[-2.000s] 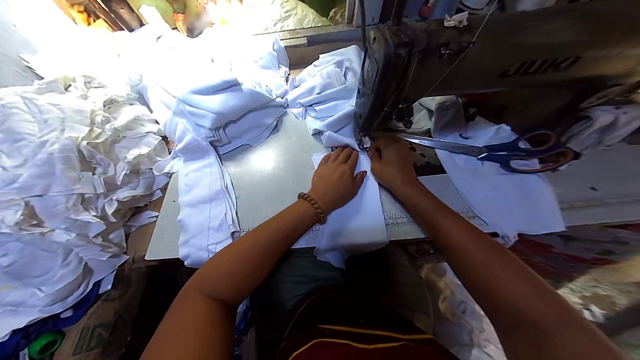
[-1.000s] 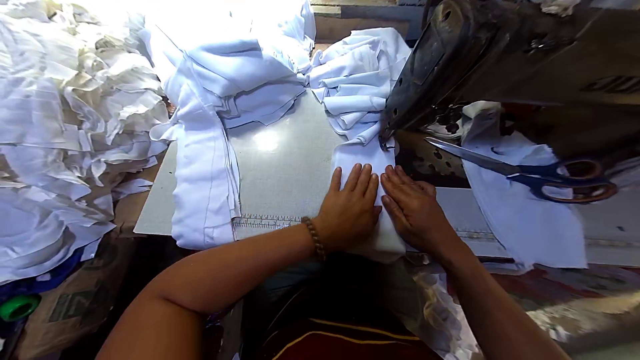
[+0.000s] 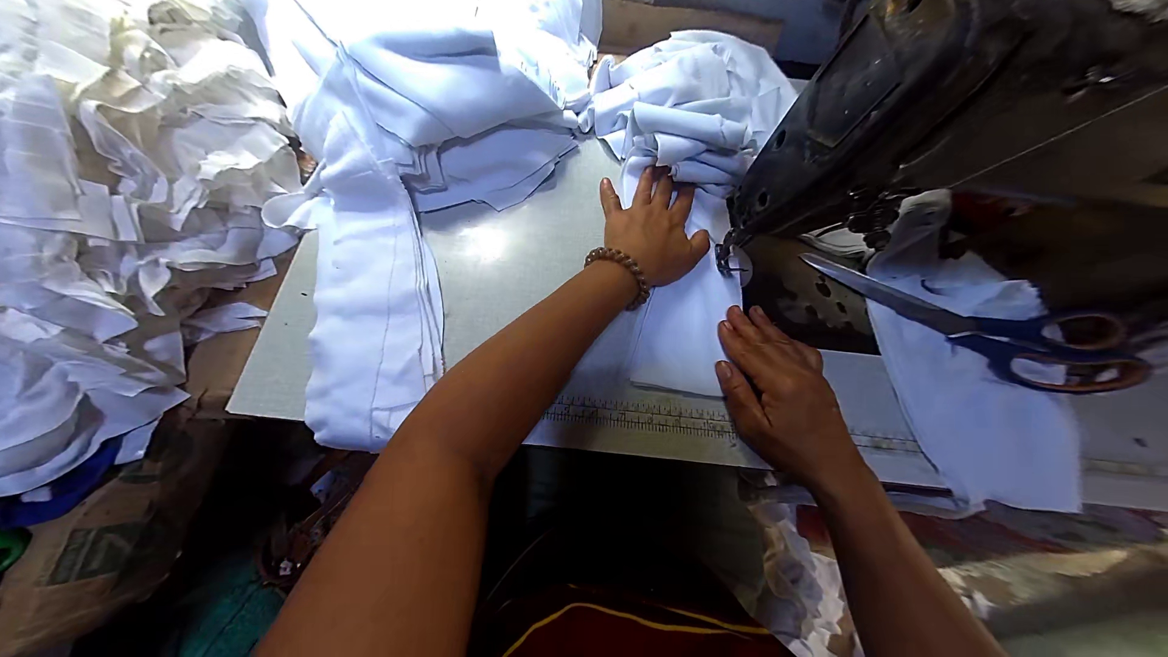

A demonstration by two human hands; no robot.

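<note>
White fabric (image 3: 684, 338) lies flat at the presser foot (image 3: 725, 255) of a dark sewing machine (image 3: 849, 109), and its far part is bunched up behind. My left hand (image 3: 654, 228), with a beaded bracelet on the wrist, rests flat on this fabric left of the foot, fingers spread toward the bunched folds. Nearer to me, my right hand (image 3: 776, 388) touches the fabric's right edge, its fingers extended and close together. Neither hand grips anything that shows. The needle tip cannot be made out.
Scissors with blue handles (image 3: 1004, 342) lie at the right over a white cloth piece (image 3: 985, 429). Folded white pieces (image 3: 365, 301) hang over the table's near edge at the left. A big heap of white cloth (image 3: 137, 182) stands farther left. A ruler scale (image 3: 639, 418) runs along the table edge.
My left hand has moved away from me along the fabric, toward the bunched part. The two hands, side by side one second ago, are now apart. The view has shifted closer to the table.
</note>
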